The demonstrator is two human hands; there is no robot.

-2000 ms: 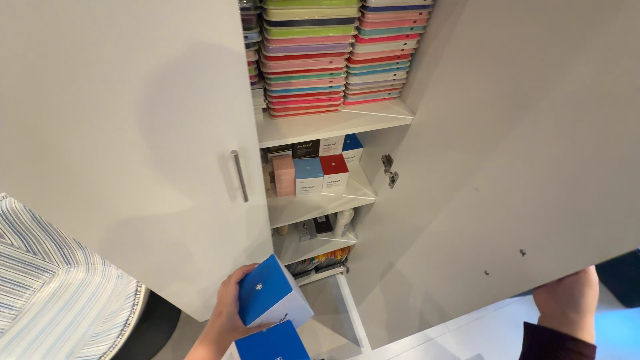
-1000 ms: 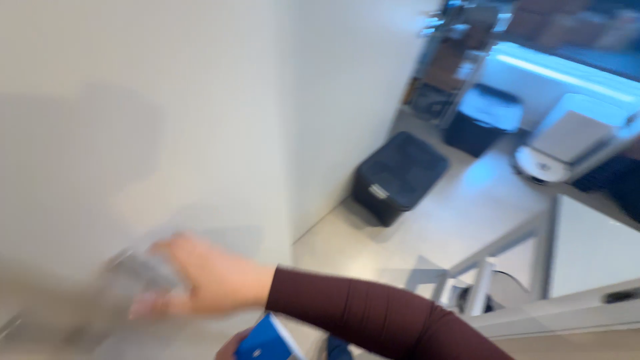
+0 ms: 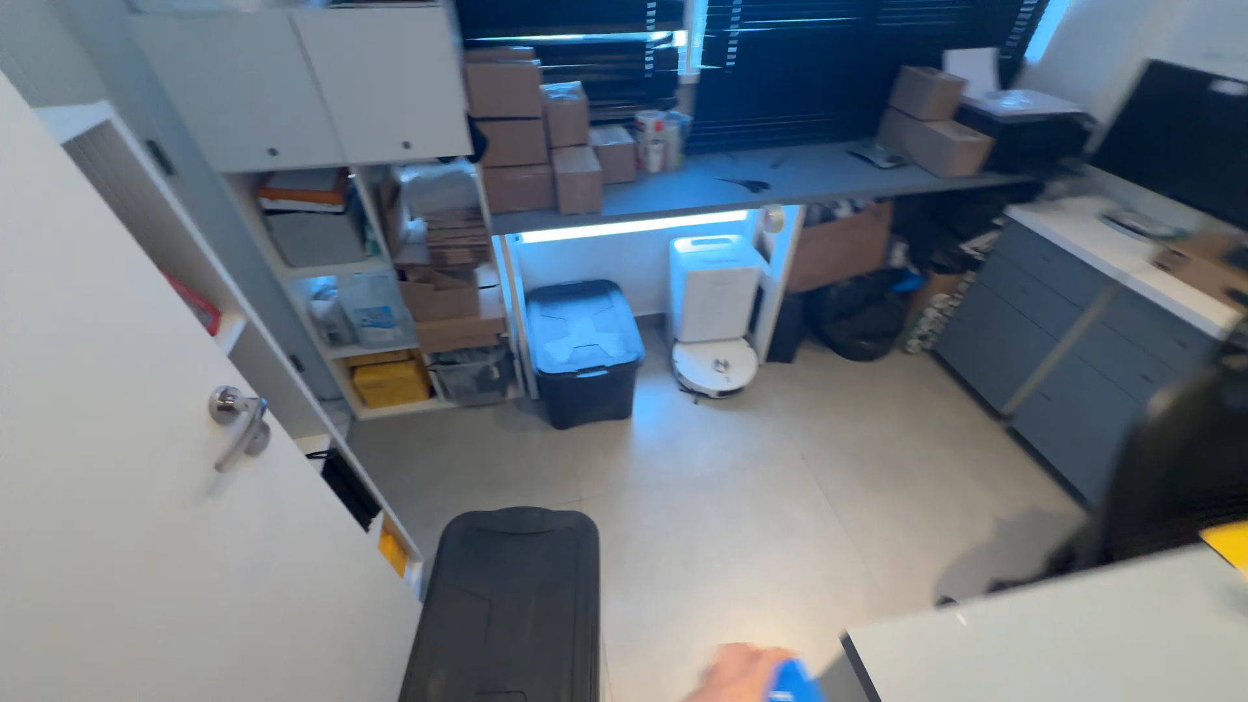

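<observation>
My left hand (image 3: pixel 738 673) shows at the bottom edge of the view, blurred and mostly cut off. It is on the left side of a blue box (image 3: pixel 795 682), with its fingers against it. Only the top part of this box is in view. My right hand is out of view. A white door (image 3: pixel 127 468) with a metal lever handle (image 3: pixel 239 424) stands open at the left. Below and left of my hand is a black lidded storage bin (image 3: pixel 512 595).
A white desk corner (image 3: pixel 1053 624) juts in at the lower right, beside a black chair (image 3: pixel 1170 458). Farther off, a second lidded bin (image 3: pixel 585 331) and a robot vacuum (image 3: pixel 715 368) stand on the floor. Shelves (image 3: pixel 385 263) line the left, grey drawers (image 3: pixel 1072 341) the right.
The view has swung from the cupboard to a room past a door. My right hand, at the door handle one second ago, has left the view. My left hand still has a blue box.
</observation>
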